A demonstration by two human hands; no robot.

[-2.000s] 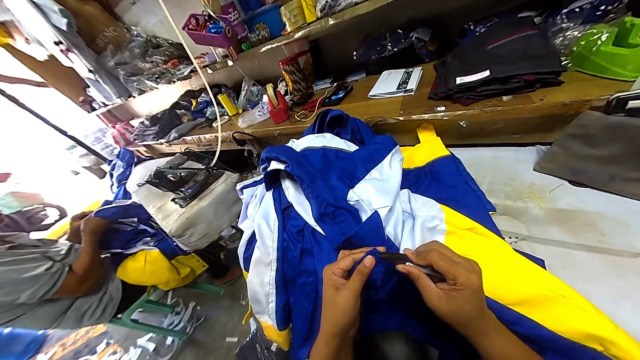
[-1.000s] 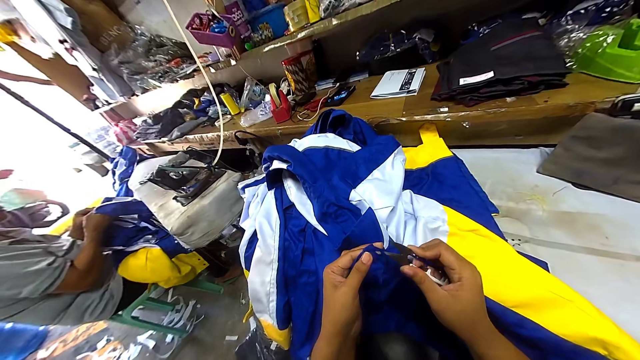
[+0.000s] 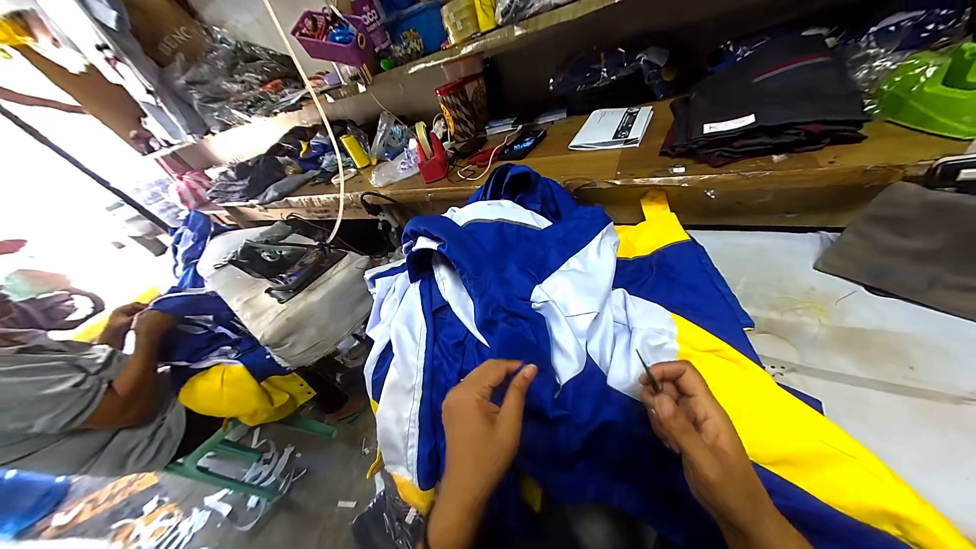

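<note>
A blue, white and yellow garment (image 3: pixel 488 282) lies bunched in front of me, its collar toward the shelf. Over its lower part is my left hand (image 3: pixel 496 381), thumb and forefinger nearly together; whether a thread is between them cannot be seen. To the right, my right hand (image 3: pixel 667 389) grips a thin pointed tool (image 3: pixel 646 364), whose dark tip points up and left over the white cloth. Its exact kind is unclear, as the fingers hide the rest. The two hands are apart.
A wooden shelf (image 3: pixel 717 179) behind holds a red tape dispenser (image 3: pixel 432 158), folded dark garments (image 3: pixel 762 99) and a booklet (image 3: pixel 611 128). At left, a clothes iron (image 3: pixel 297 267) rests on a padded board. A co-worker's hands (image 3: pixel 141 324) hold similar cloth beyond a green stool (image 3: pixel 229 465).
My hands were close together over the blue cloth, around a dark tool; now they are farther apart. The tool remains in my right hand, its tip now pointing upward.
</note>
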